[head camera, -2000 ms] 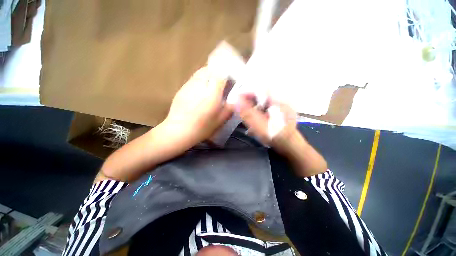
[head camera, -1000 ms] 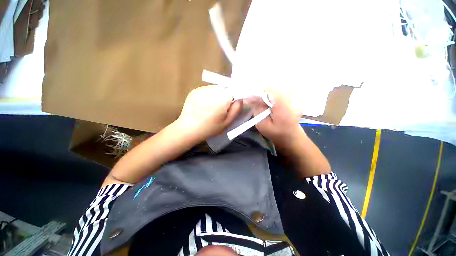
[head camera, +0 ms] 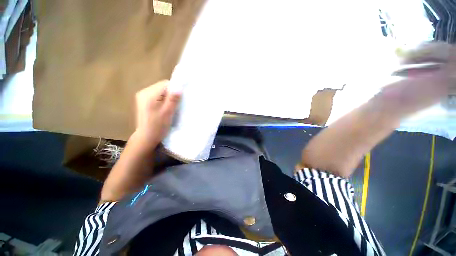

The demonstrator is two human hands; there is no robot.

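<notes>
My left hand [head camera: 156,111] grips the left edge of the white-backed panel [head camera: 270,55], whose near corner hangs over the table edge above the apron. A brown panel [head camera: 100,65] lies face up at the left, partly under the white one, with a small cream label [head camera: 162,7] near its top. My right hand [head camera: 425,75] is stretched to the far right, blurred, with white strips at its fingers. Whether its fingers are closed on them is hard to see.
White strands [head camera: 387,22] lie at the upper right of the table. A brown box [head camera: 82,155] with pale shreds stands below the table at left. Layered sheets [head camera: 20,45] are at the far left. A small brown piece [head camera: 322,106] shows at the table's front edge.
My hands were together at the panel corner with white strips. My right hand has swung far right. My left hand has moved left with the white panel, whose corner now hangs down.
</notes>
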